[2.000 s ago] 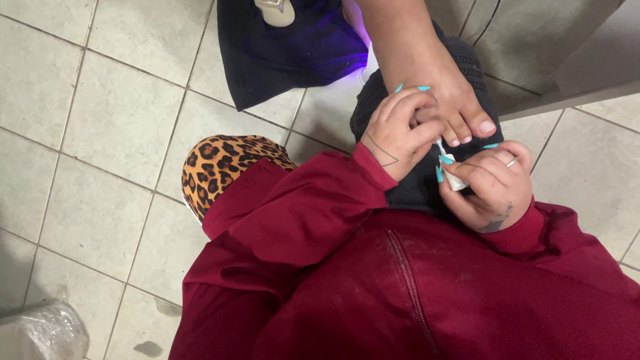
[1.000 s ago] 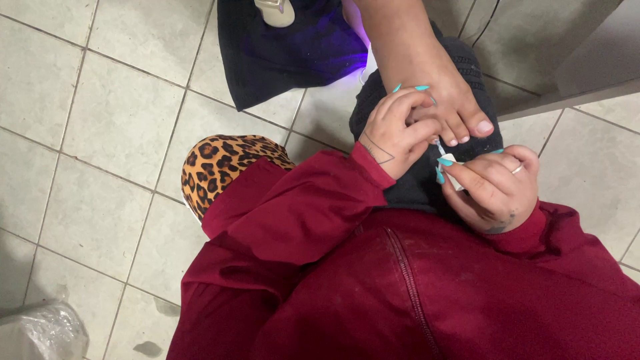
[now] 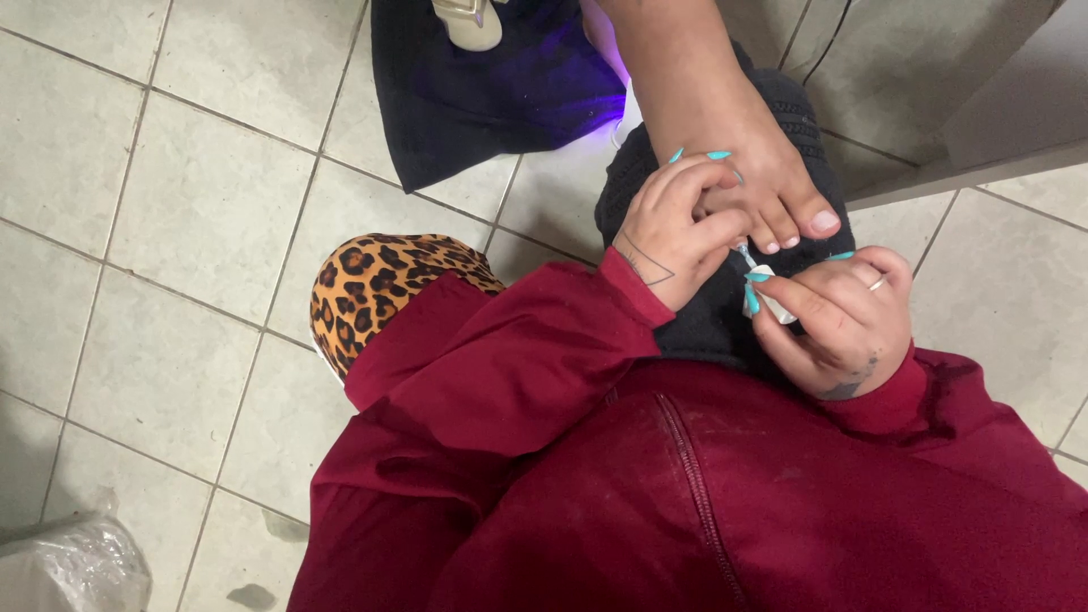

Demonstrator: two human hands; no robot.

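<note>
Another person's bare foot (image 3: pixel 748 161) rests on a dark towel (image 3: pixel 705 319), its toes pointing toward me. My left hand (image 3: pixel 684 225) lies over the smaller toes, its thumb and fingers closed around one of them. In my right hand (image 3: pixel 833 319) is the white cap of a nail polish brush (image 3: pixel 773 297), pinched between fingertips with long turquoise nails. The brush's thin stem and bristles (image 3: pixel 745 252) reach a small toe beside my left thumb. Pale polish shows on the big toenail (image 3: pixel 824 221). Part of the toe in my left hand is hidden by my fingers.
A black cloth (image 3: pixel 476 110) lies on the tiled floor, lit violet at its right edge, with a beige sandal (image 3: pixel 472 25) on it. Grey furniture (image 3: pixel 1011 110) stands at the upper right. Clear plastic wrapping (image 3: pixel 76 565) sits at the lower left. A leopard-print covering (image 3: pixel 382 289) is beside my left sleeve.
</note>
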